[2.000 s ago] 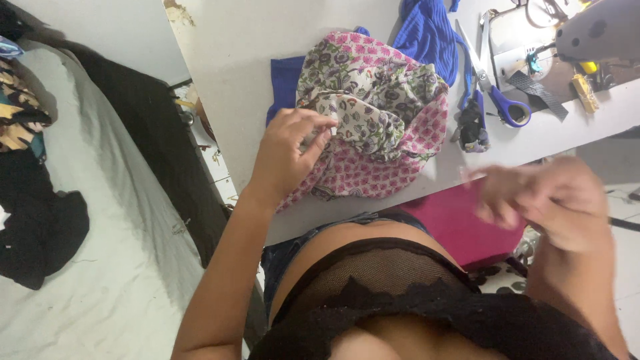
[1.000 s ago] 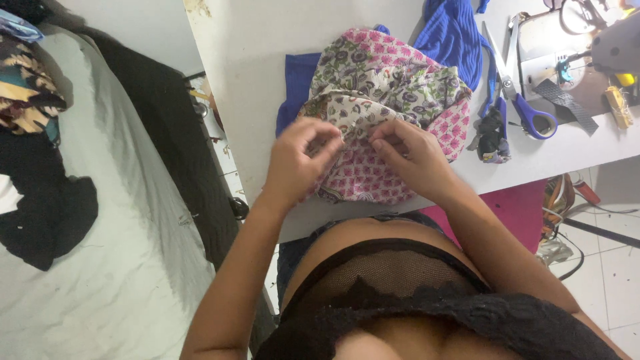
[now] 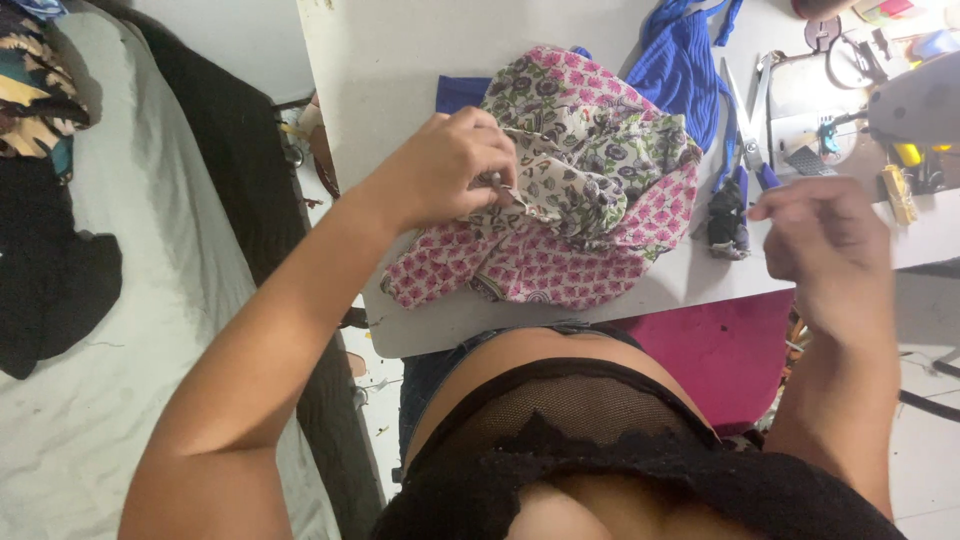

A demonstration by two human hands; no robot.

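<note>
A floral-print fabric garment (image 3: pixel 585 180) in white, pink and green lies bunched on the white table. My left hand (image 3: pixel 465 165) pinches a fold of it near its left side. Out to the right, my right hand (image 3: pixel 825 247) is raised in front of the table edge, its fingers bent together and blurred; whether it holds a thread or needle is too small to tell. Scissors with blue handles (image 3: pixel 750 142) lie partly spread beyond that hand, next to a small dark bundle (image 3: pixel 727 221). Blue ribbed fabric (image 3: pixel 679 71) lies behind the garment.
A sewing machine (image 3: pixel 915 105) stands at the upper right, with a yellowish clip-like object (image 3: pixel 898 193) near it. The table's edge (image 3: pixel 450 341) runs close to my waist, above a magenta seat (image 3: pixel 712 360). At the left is a bed or couch with a pale sheet (image 3: pixel 172 315) and dark clothes.
My right hand has moved from the garment out to the right, where it also was two seconds ago. My left hand stays at the garment's left side.
</note>
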